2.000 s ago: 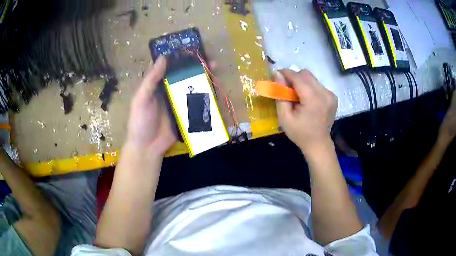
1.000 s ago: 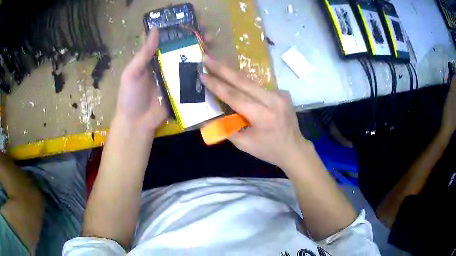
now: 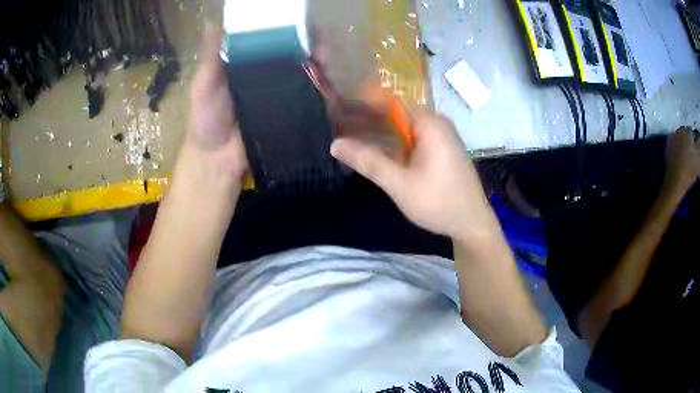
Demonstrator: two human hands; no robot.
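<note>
The power bank unit point(image 3: 288, 127) is upright in front of me near the top of the view, its upper end cut off or washed out. Its lower part shows a plain dark face. A green strip point(image 3: 265, 46) crosses above it, with a bright white area over that. My left hand point(image 3: 211, 127) grips the unit's left side. My right hand point(image 3: 430, 173) is at its right edge, thumb beside the dark face, fingers blurred. The orange hand tool point(image 3: 401, 123) is in my right hand. Thin reddish wires point(image 3: 316, 77) show at the right edge.
Brown board point(image 3: 57, 150) with yellow tape point(image 3: 92, 201) and dark scraps lies left. Black cables point(image 3: 100, 31) lie at upper left. On the white bench are a white paper slip point(image 3: 467, 85) and three units point(image 3: 545, 38) with hanging cables. Other people's arms point(image 3: 637, 246) show at both sides.
The white cell face with its dark patch no longer shows on the lower part; a dark face shows there. The unit appears higher and larger. The orange tool has moved up and right with my right hand.
</note>
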